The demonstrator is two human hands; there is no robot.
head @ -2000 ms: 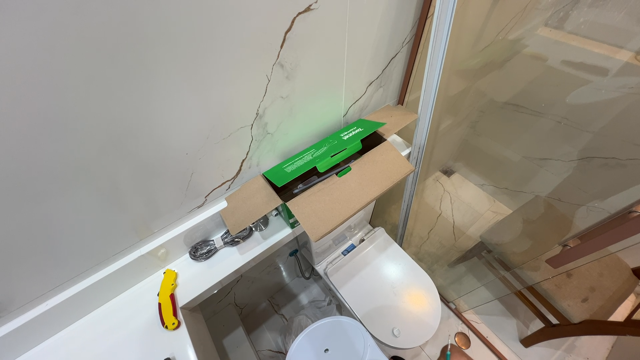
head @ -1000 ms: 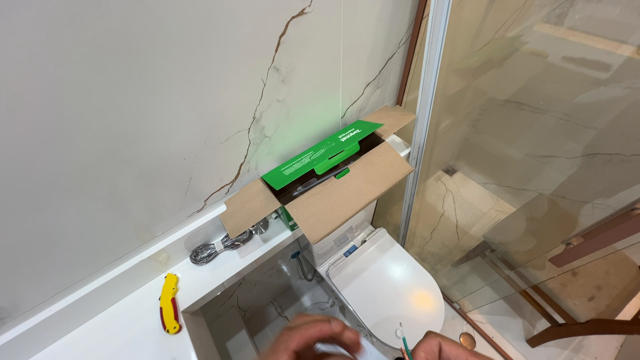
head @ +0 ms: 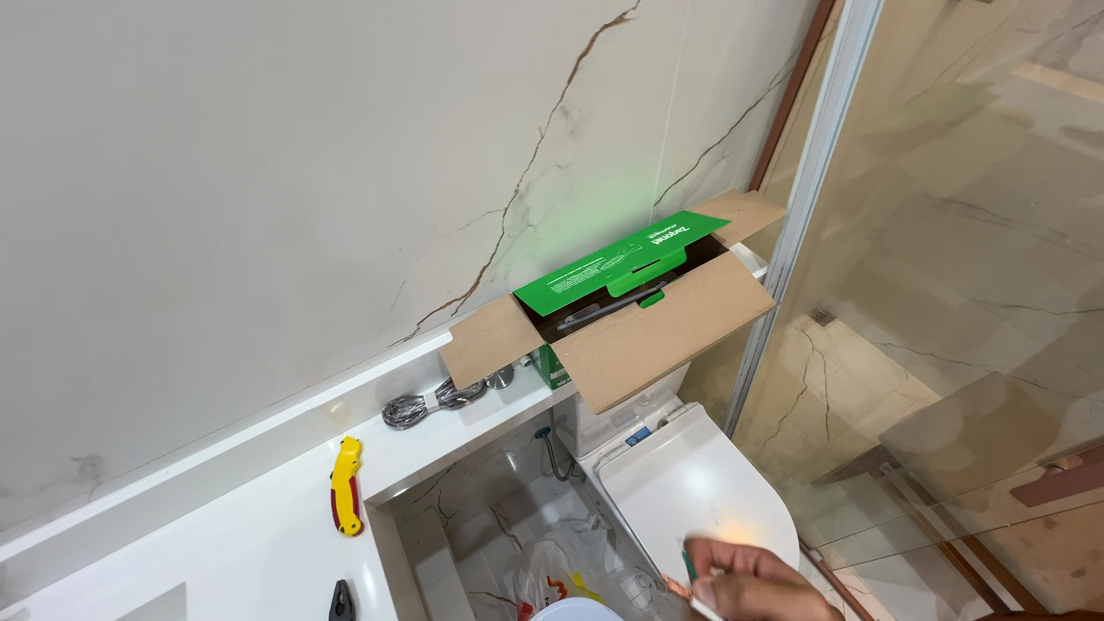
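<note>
At the bottom right, my right hand (head: 755, 582) pinches a white-sheathed cable (head: 705, 609); bare copper strands (head: 677, 587) stick out at its end, and a short green piece (head: 689, 565) shows by the fingertips. This hand is over the lower part of the closed white toilet lid (head: 690, 483). My left hand is out of view. On the white counter (head: 233, 526) lie a yellow and red folding utility knife (head: 347, 487) and, at the lower edge, the black jaws of pliers (head: 342, 601). A bundled grey cable (head: 410, 411) rests farther back on the ledge.
An open green Zagonel cardboard box (head: 664, 345) stands on the ledge above the toilet, flaps spread. Beneath the counter are a plastic bag (head: 561, 561) and a round white rim (head: 576, 611). A framed glass panel (head: 940, 259) stands on the right, beside the marbled wall (head: 302, 172).
One second ago both hands were at the bottom of the view; now only the right one shows, with the white cable. The pliers' jaws have come into view at the lower edge.
</note>
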